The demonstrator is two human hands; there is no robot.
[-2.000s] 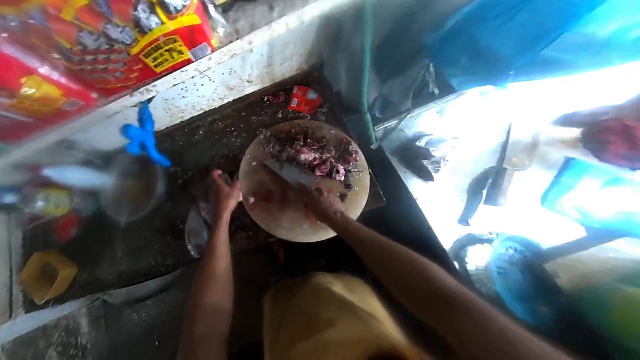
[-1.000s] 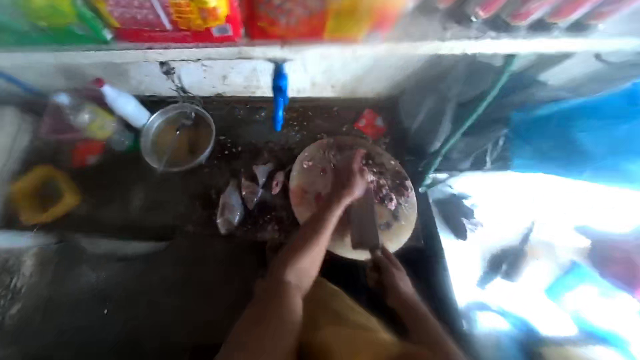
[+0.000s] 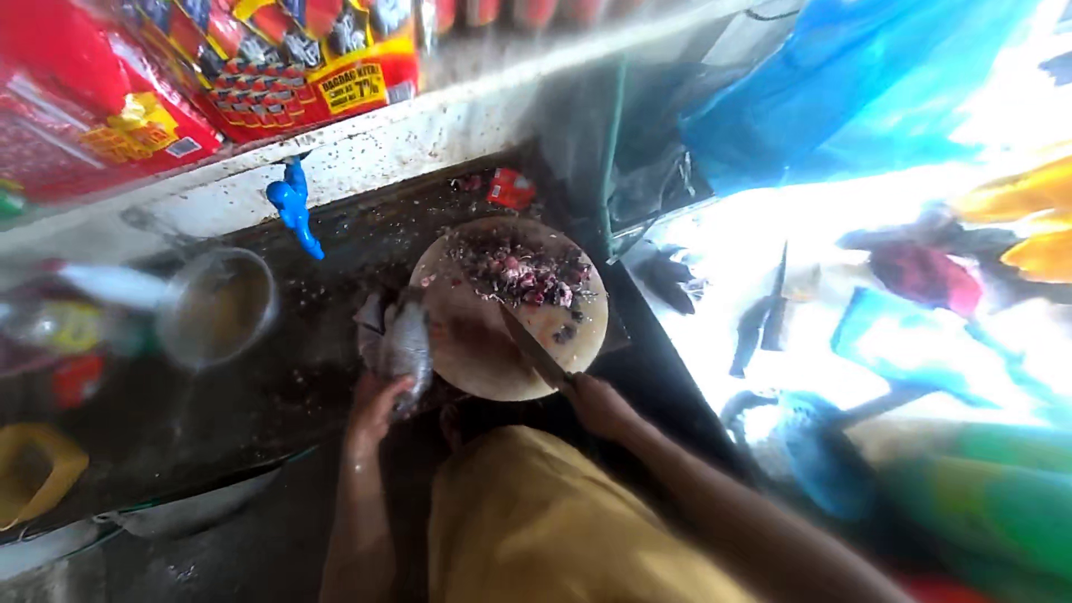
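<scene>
My left hand [image 3: 378,404] grips the lower end of a silvery fish [image 3: 408,347] at the left edge of a round chopping board [image 3: 477,368]. Behind that fish, more fish pieces [image 3: 370,322] are partly hidden. My right hand [image 3: 593,404] is closed around the handle of a knife [image 3: 532,345], whose blade lies over the lower right part of the board. Chopped dark and pinkish meat or fish [image 3: 523,272] is spread across the board's far half.
A blurred clear bowl [image 3: 218,308] and a white bottle [image 3: 113,285] stand left. A blue hook-like object [image 3: 293,208] hangs from the white ledge [image 3: 360,163]. A red packet [image 3: 511,188] lies behind the board. Another knife [image 3: 775,310] is at right, a yellow container [image 3: 42,473] far left.
One second ago my left hand was over the board and the fish lay on the dark surface beside it. Now that hand is left of the board, holding a fish. The view has turned.
</scene>
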